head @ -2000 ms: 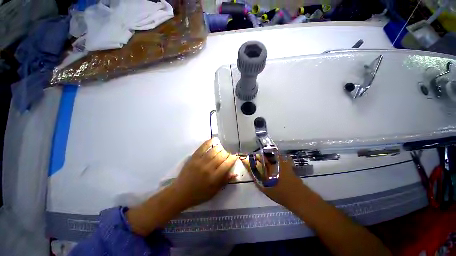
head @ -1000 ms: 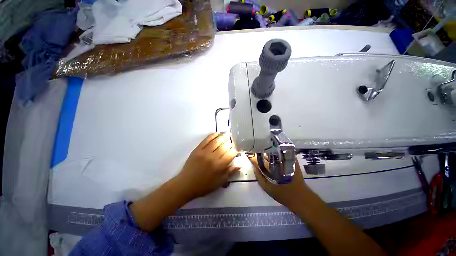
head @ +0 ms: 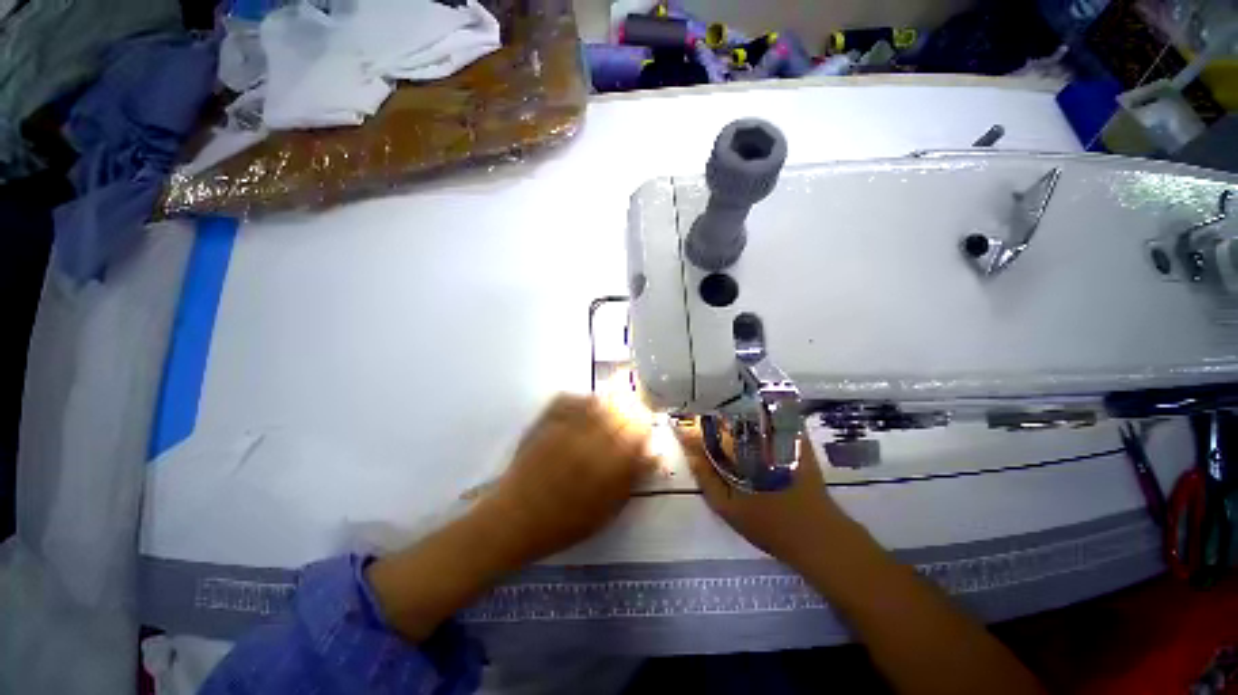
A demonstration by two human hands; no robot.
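Note:
The white head of the industrial sewing machine [head: 842, 285] reaches in from the right. Its needle area [head: 668, 424] is brightly lit and partly hidden by the head and my hands. My left hand [head: 581, 459] is at the left of the needle area, low on the bed, fingers curled and slightly blurred. My right hand [head: 760, 496] is at the right of it, partly behind the metal take-up lever guard [head: 760, 435]. The glare and the hands hide any fabric between my fingers. The needle plate [head: 611, 356] shows behind my left hand.
A brown plastic-wrapped pad [head: 394, 152] with white cloth [head: 367, 54] lies at the back left. Blue tape [head: 194, 340] is at left. A grey measuring tape strip [head: 638, 597] runs along the front edge. Red-handled scissors [head: 1185, 509] lie at right. Thread cones [head: 652, 30] stand behind.
Against one second ago, my left hand has curled and sits slightly lower at the needle area. My right hand has hardly moved. Earlier, the whole view shifted as the camera moved.

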